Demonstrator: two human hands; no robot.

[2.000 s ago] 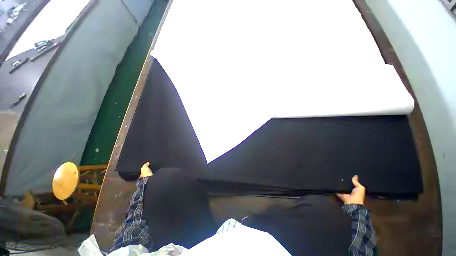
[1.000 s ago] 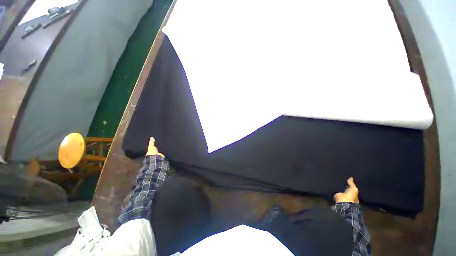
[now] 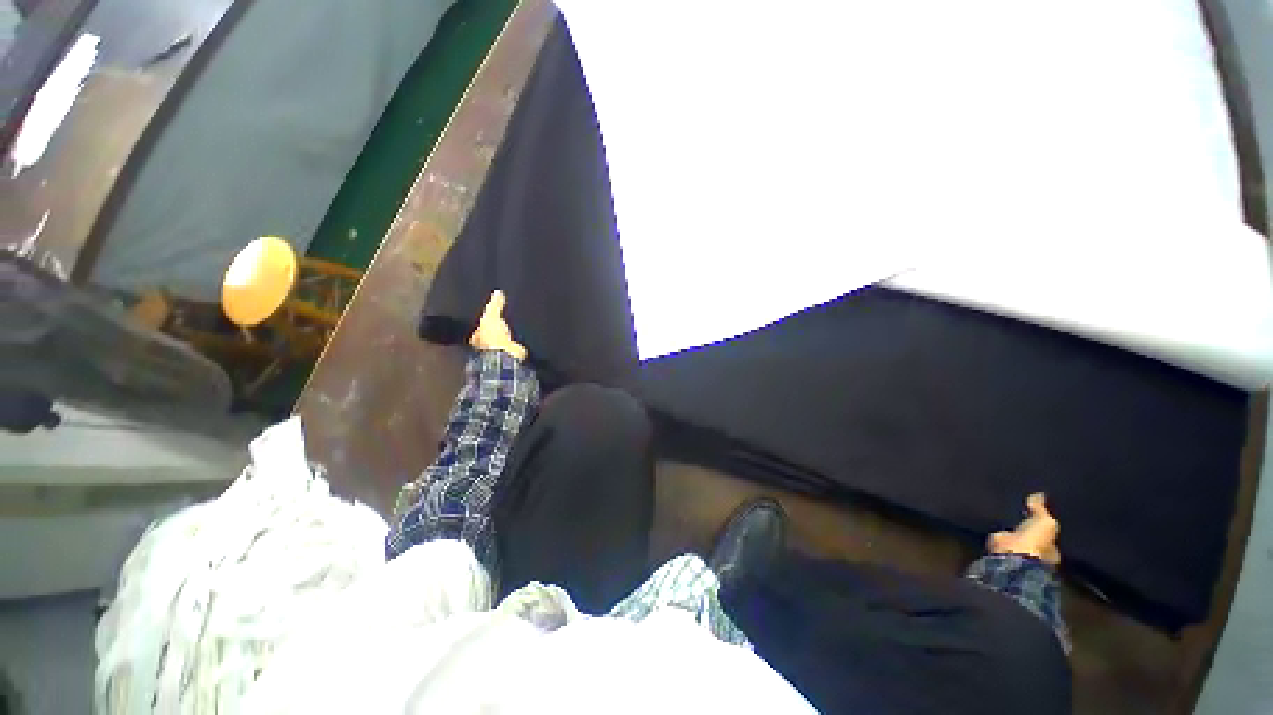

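A stack of black fabric [image 3: 977, 405] lies across the dark brown table [image 3: 366, 405], with a large white paper sheet [image 3: 838, 126] over its far part. My left hand [image 3: 497, 328] grips the stack's near edge at the left, thumb on top and fingers hidden under the cloth. My right hand [image 3: 1030, 534] grips the near edge at the right in the same way. The paper's right end is rolled or folded over.
A heap of white strips [image 3: 210, 601] lies at the lower left. A round orange stool [image 3: 260, 281] stands on the green floor at the left. A grey-draped table [image 3: 279, 126] is beyond. My knees and a dark shoe [image 3: 751, 542] are on the table.
The view has turned and shifted, so the stack sits more tilted and the white heap shows more. Both hands stay at the near edge. The paper still lies over the fabric.
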